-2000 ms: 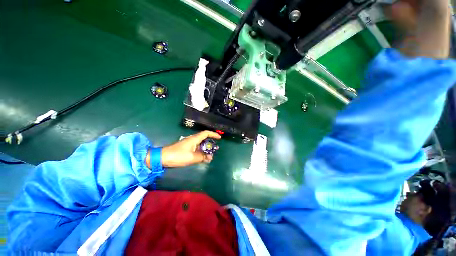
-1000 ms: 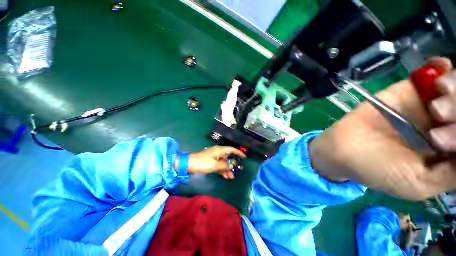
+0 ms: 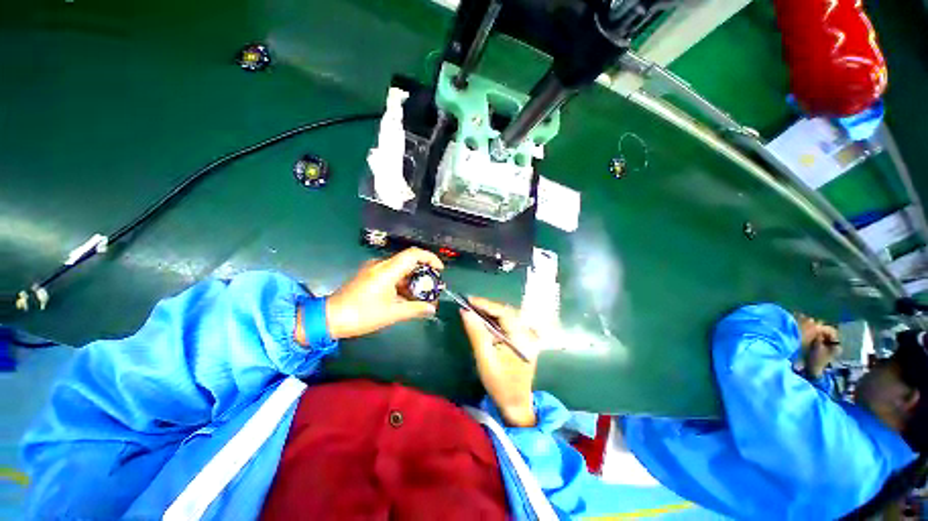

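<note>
My left hand (image 3: 379,297), with a blue band on the wrist, holds a round module (image 3: 423,284) with a black rim between thumb and fingers, in front of the fixture. My right hand (image 3: 501,351) holds thin metallic tweezers (image 3: 486,324); their tip is at the module's right edge. The black fixture (image 3: 448,236) with small red lights stands just beyond my hands. Its pale green pressing head (image 3: 476,122) has a clear block (image 3: 480,188) below. Whether a module lies under the block I cannot tell.
Round modules lie on the green bench at the left (image 3: 311,171) and far left (image 3: 253,57). A black cable (image 3: 204,168) runs left from the fixture. A label strip (image 3: 540,290) and white sheet (image 3: 558,204) lie at its right. Another person in a blue smock (image 3: 763,377) works at the right.
My right hand has left the red-gripped lever and come down to the module, now with tweezers. My left hand still holds the module. The view has shifted.
</note>
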